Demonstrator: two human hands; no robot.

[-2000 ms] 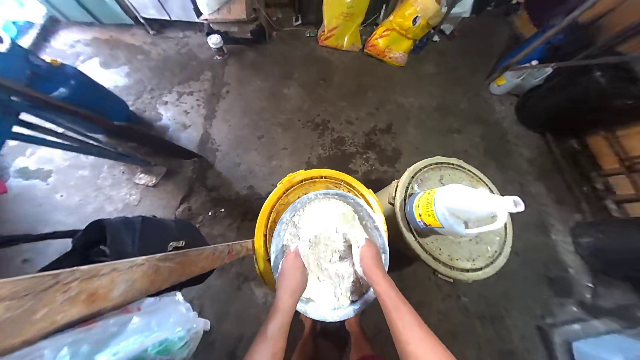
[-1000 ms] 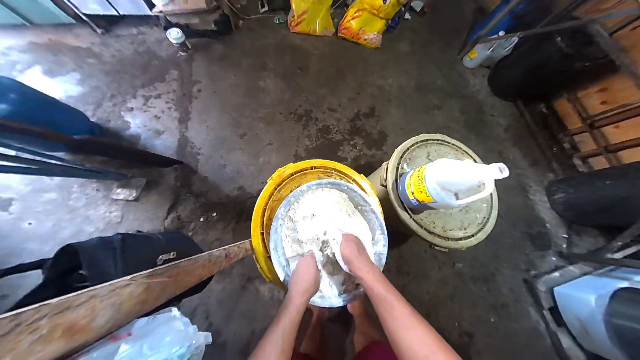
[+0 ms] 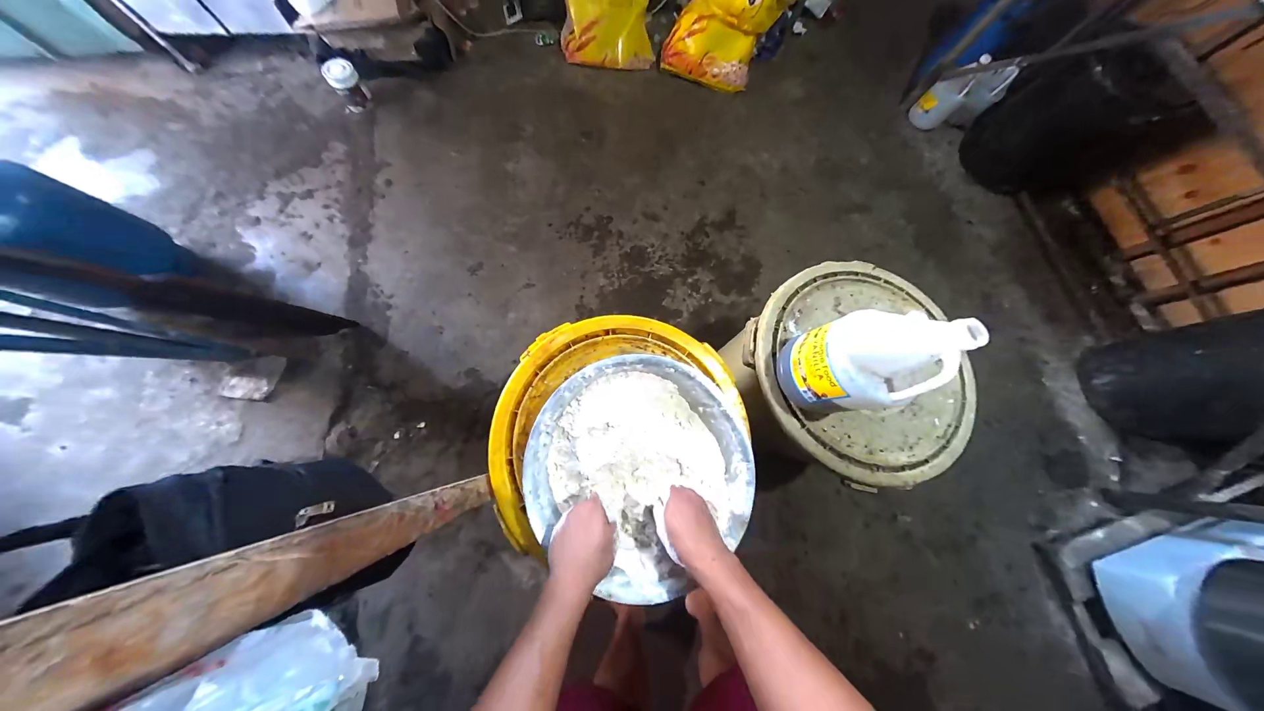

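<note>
White floury powder [image 3: 637,430] fills much of a round metal basin [image 3: 541,464], which rests on a yellow plastic bucket [image 3: 507,444]. My left hand [image 3: 583,541] is at the lower left of the powder, with its fingers sunk in it and hidden. Just to the right, my right hand [image 3: 691,528] reaches into the powder near the basin's lower right side; its fingertips are coated white or buried. A darker hollow lies between the two hands. Whether either hand grips powder does not show.
Right of the bucket stands a lidded pail [image 3: 889,444] with a white plastic jug [image 3: 869,355] lying on it. A wooden plank [image 3: 247,573] reaches the bucket from the left. Yellow bags [image 3: 716,44] are on the floor ahead; a metal rack [image 3: 1175,237] stands right.
Both hands have shifted within the powder. They were wide apart at the basin's sides two seconds ago, came closer together, and are now slightly farther apart again.
</note>
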